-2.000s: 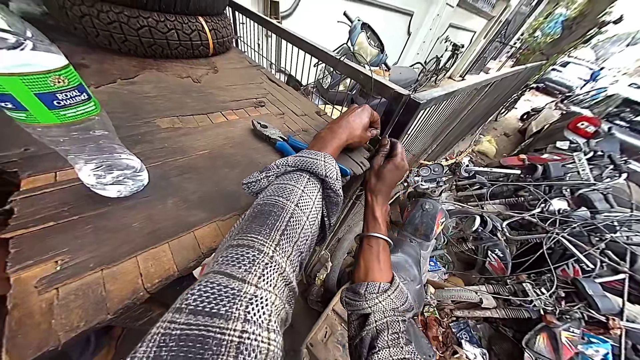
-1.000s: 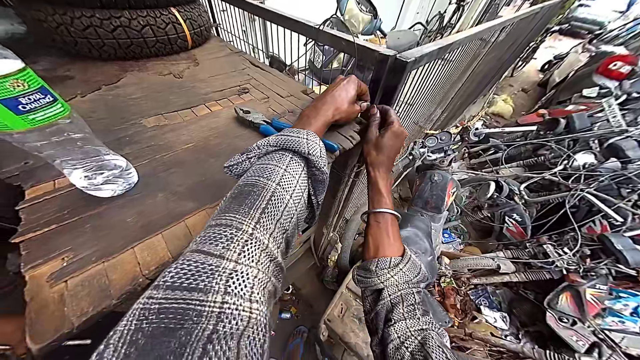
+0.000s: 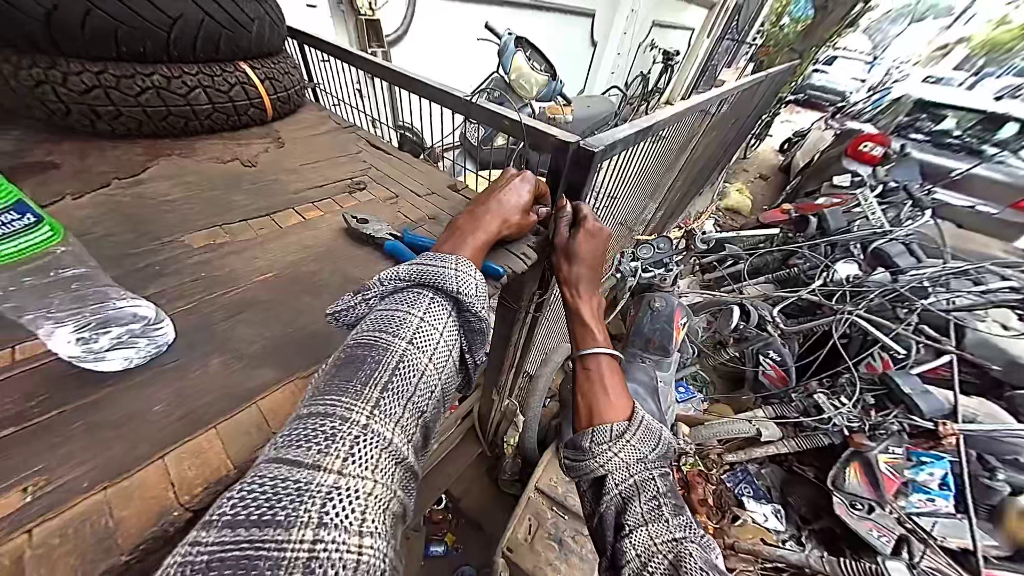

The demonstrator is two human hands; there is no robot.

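My left hand (image 3: 512, 206) and my right hand (image 3: 579, 244) meet at the corner post (image 3: 573, 168) of a black metal railing, fingertips pinched close together. Whatever lies between the fingers is too small and hidden to name; a thin dark wire (image 3: 524, 128) arches over the rail just above my left hand. Under my left wrist lie combination pliers (image 3: 384, 232) with blue handles, partly covered by the wrist, jaws pointing left on the worn wooden tabletop (image 3: 240, 304). A metal bangle circles my right wrist.
Stacked tyres (image 3: 160, 88) stand at the tabletop's back left, and a clear plastic bottle (image 3: 96, 312) lies at its left edge. A scooter (image 3: 528, 72) is parked behind the railing. At right spreads a heap of motorcycle parts and cables (image 3: 800, 344), with parked cars beyond.
Both hands have stayed at the railing corner with only small finger shifts. The pliers and bottle have kept their places on the wood.
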